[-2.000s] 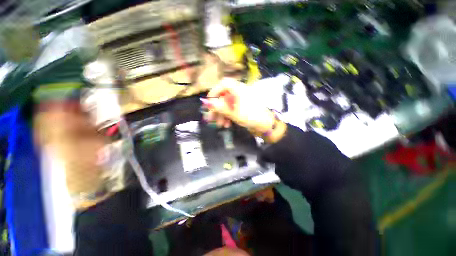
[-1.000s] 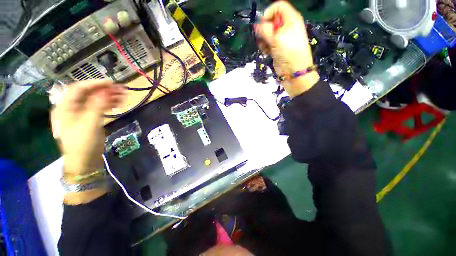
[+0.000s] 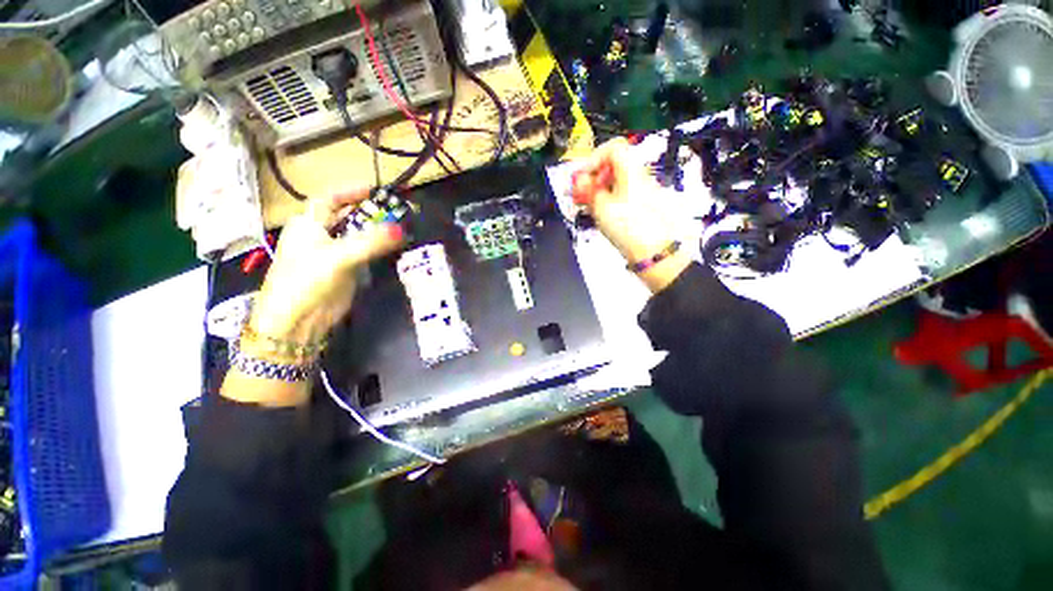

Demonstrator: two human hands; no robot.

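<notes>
My left hand (image 3: 306, 271) is over the left part of the black test fixture (image 3: 491, 335). It holds a small adapter circuit board (image 3: 379, 212) with silver, yellow and blue parts between thumb and fingers, above the fixture's back edge. My right hand (image 3: 624, 208) is beside the fixture's back right corner, over white paper, with its fingers curled. Red shows at its fingertips; I cannot tell if this is a probe or nails. The white socket strip (image 3: 435, 303) stands at the fixture's middle. A green fixture board (image 3: 494, 234) lies right of it.
A bench instrument (image 3: 335, 87) with red and black leads stands behind. Heaped black adapters (image 3: 831, 173) lie at the right, near a white fan (image 3: 1016, 81). A blue crate (image 3: 64, 404) is far left. A white cable (image 3: 364, 425) crosses the fixture's front left edge.
The view has shifted. My left hand has moved in over the fixture and the board now shows in it. My right hand has come down from the adapter heap to beside the fixture.
</notes>
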